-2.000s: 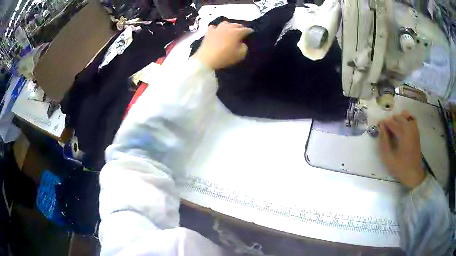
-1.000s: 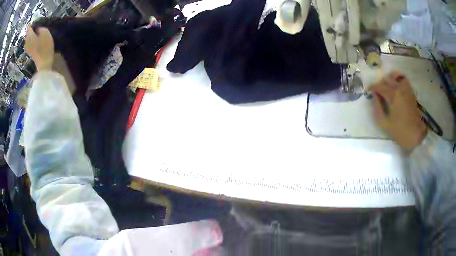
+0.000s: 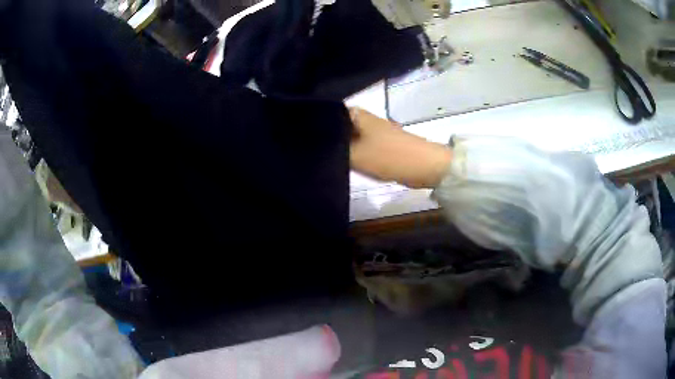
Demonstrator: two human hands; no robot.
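Note:
A large black garment piece [image 3: 222, 178] hangs in front of me from the upper left down to my lap. My right hand [image 3: 396, 152] is at its right edge, with the fingertips hidden behind or in the fabric, and appears to grip it. My left hand is not visible; only the left sleeve shows at the left edge. Another black piece [image 3: 333, 52] lies on the table, reaching the presser foot [image 3: 437, 55] of the sewing machine.
Thread snips [image 3: 555, 68] lie on the machine bed [image 3: 488, 44], with black-handled scissors [image 3: 633, 92] to their right. The table's front edge [image 3: 400, 222] runs below my right forearm. A red edge [image 3: 210, 59] shows at the upper left.
The view has turned left and down. The large black piece has come up in front of me. My right hand has left the machine bed and the snips now lie there. My left hand has gone from view.

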